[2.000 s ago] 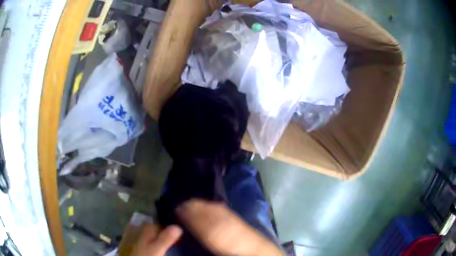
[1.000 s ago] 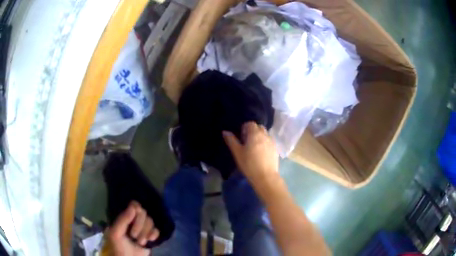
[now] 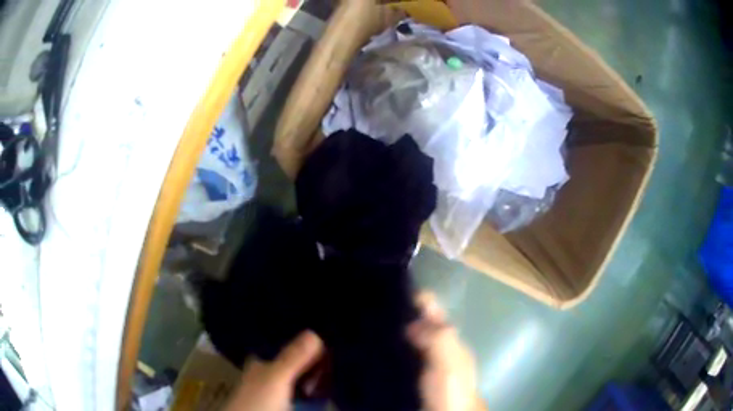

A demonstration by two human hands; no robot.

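Black garment pieces (image 3: 366, 197) lie in a bundle over my lap, their far end against the near side of the scrap carton. A light band shows across the bundle. More black cloth (image 3: 269, 281) lies to the left, blurred. My left hand (image 3: 289, 373) is at the bottom centre, thumb on the black cloth, gripping it. My right hand (image 3: 442, 357) is at the right edge of the near black cloth and holds it from the side. Both hands are blurred and cut off by the lower edge.
An open scrap carton (image 3: 607, 201) holds clear plastic and white paper (image 3: 514, 128). The white table (image 3: 104, 160) with an orange-brown edge runs along the left, with black-handled scissors (image 3: 30, 221) on it. A printed plastic bag (image 3: 221, 181) hangs beyond that edge. A taped box (image 3: 201, 381) stands below.
My left hand has moved right with the left black cloth, which now meets the main bundle. My right hand has moved down toward me, along the bundle's right side.
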